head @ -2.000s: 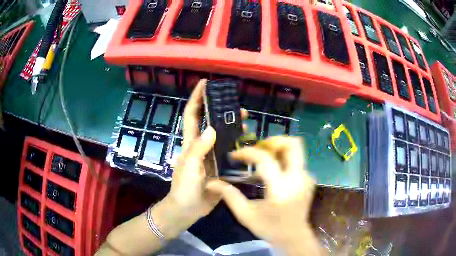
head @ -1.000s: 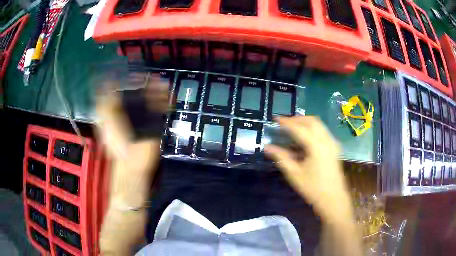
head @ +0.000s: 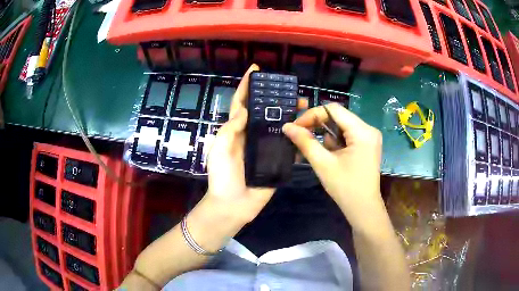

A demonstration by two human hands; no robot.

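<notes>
A black keypad phone (head: pixel 271 136) lies in my left hand (head: pixel 230 153), keys away from me and screen end towards me. A dark screen lens (head: pixel 268 156) with a small upside-down logo covers the screen end. My right hand (head: pixel 336 142) has thumb and fingertip pinched at the phone's right edge beside the logo. A thin dark tool (head: pixel 332 124), perhaps tweezers, shows between its fingers. A lens sheet (head: pixel 181 122) lies behind and under the hands, which hide part of it.
Red foam trays of phones stand at the back (head: pixel 256 29) and lower left (head: pixel 48 196). Yellow liner rings (head: pixel 417 125) lie to the right, beside a thick stack of lens sheets (head: pixel 455 148). Clear and yellow scraps (head: pixel 424 238) are lower right. A cord and screwdriver (head: pixel 38 59) are upper left.
The phone went left, then came back to the centre. My right hand moved from over the lens sheet to the phone. The yellow at my right fingers is gone, and more yellow lies on the bench.
</notes>
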